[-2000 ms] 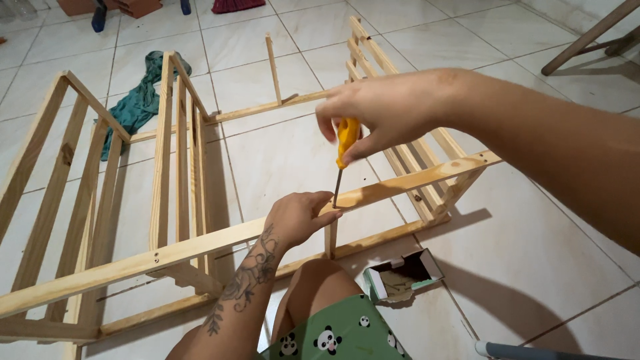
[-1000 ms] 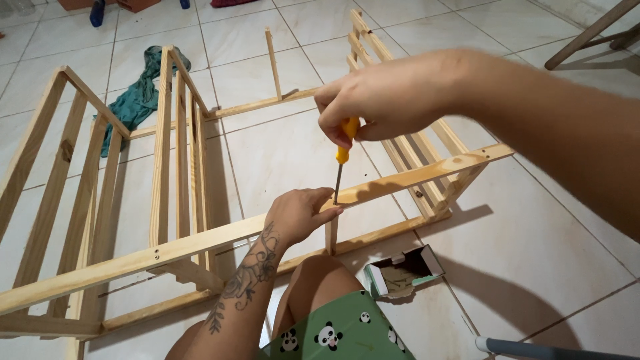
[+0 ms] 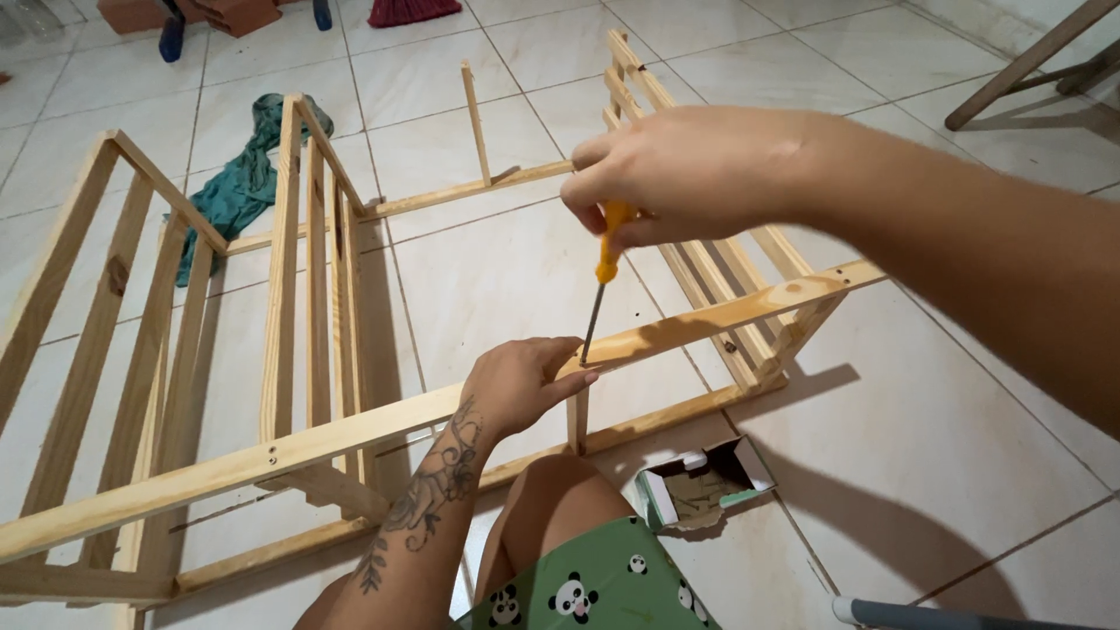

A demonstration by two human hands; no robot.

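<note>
My right hand [image 3: 665, 179] grips the yellow handle of a screwdriver [image 3: 607, 254] from above. The shaft points down and its tip meets the upper wooden rail [image 3: 752, 304] of a slatted pine frame. Beside the tip, my left hand [image 3: 521, 381] clasps that rail, with thumb and fingers on either side of the contact spot. Any screw head under the tip is too small to make out. Below this spot a short wooden crosspiece [image 3: 577, 420] runs down toward the lower rail. Pairs of screw holes or heads show elsewhere along the upper rail.
An open small cardboard box [image 3: 751, 468] with screws lies on the tiled floor by my knee. A teal cloth [image 3: 236, 197] lies behind the slatted panels at left. Farther off are bricks [image 3: 236, 13], red broom bristles [image 3: 411, 9] and wooden furniture legs [image 3: 1024, 70].
My right hand has shifted and turned on the screwdriver handle, showing more of the yellow handle than one second ago. The left hand stays on the rail.
</note>
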